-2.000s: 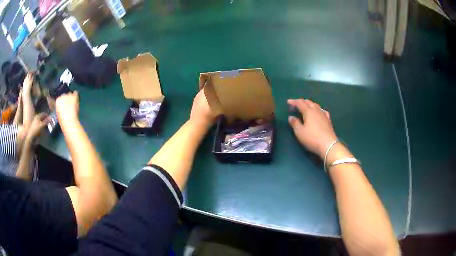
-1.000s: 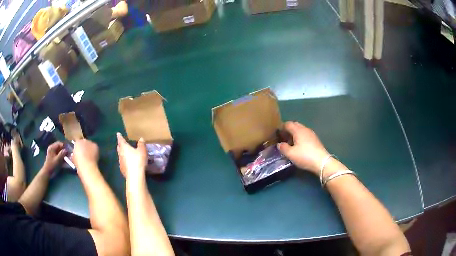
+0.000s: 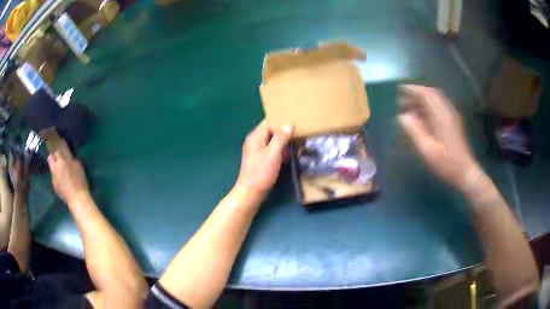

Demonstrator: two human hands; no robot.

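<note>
An open packing box (image 3: 306,196) stands on the green table in front of me, black outside and brown inside. Its brown lid (image 3: 316,99) stands up at the back. A shiny clear plastic bag (image 3: 338,154) with a small reddish spot lies inside, and bare brown cardboard shows at the front. My left hand (image 3: 264,156) grips the box's left side by the lid hinge, thumb on the lid. My right hand (image 3: 435,130) is blurred, held right of the box, apart from it, with nothing seen in it.
A second open box (image 3: 514,142) with a bag inside is at the far right. A neighbouring worker's hand (image 3: 67,175) is at the left, near dark blocks (image 3: 72,125). Pale pipe legs (image 3: 449,16) stand at the top right. The table's curved edge (image 3: 338,285) runs below.
The box with the lid that was at centre is now at the far right. My left hand has brought the other box from the left to the centre. My right hand is off the box.
</note>
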